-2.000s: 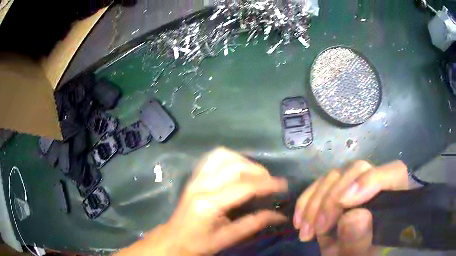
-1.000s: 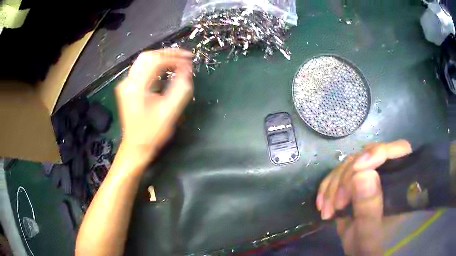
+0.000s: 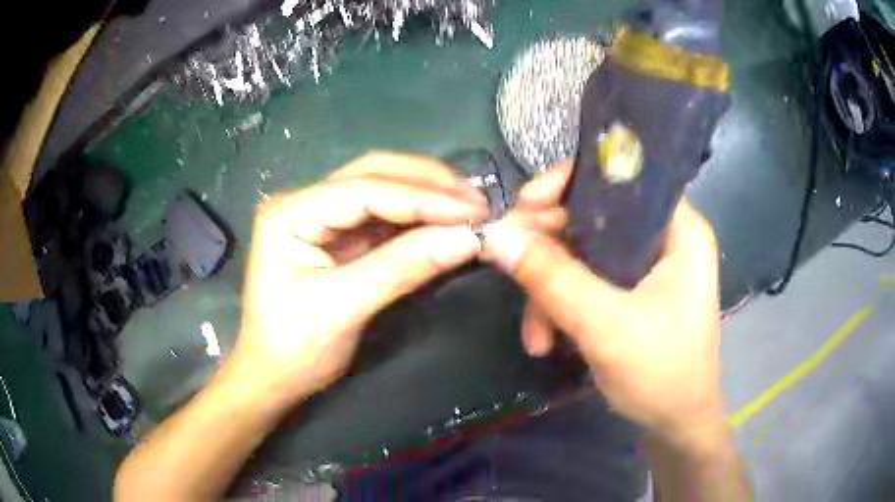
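My left hand (image 3: 329, 260) is at the centre, thumb and fingers pinching a tiny shiny metal piece (image 3: 479, 233). My right hand (image 3: 628, 314) holds the black electric screwdriver (image 3: 628, 167), whose yellow band points up and away. My right thumb and fingertips meet the left fingertips at the metal piece. A black plastic housing (image 3: 483, 177) lies on the mat just behind the fingertips, mostly hidden. The screw dish (image 3: 540, 98) is partly covered by the screwdriver. The heap of metal strips (image 3: 324, 44) lies at the top.
Black housings (image 3: 118, 284) are piled at the left, with a smooth one (image 3: 194, 235) beside them. A cardboard box (image 3: 25, 186) stands at the left edge. A black machine (image 3: 856, 93) and a dark cable (image 3: 810, 196) are at the right. The bench's reddish front edge (image 3: 442, 451) is below.
My left hand has come back from the metal strips to the centre. My right hand has moved left to meet it, and the screwdriver has swung upright in view. The camera view has shifted.
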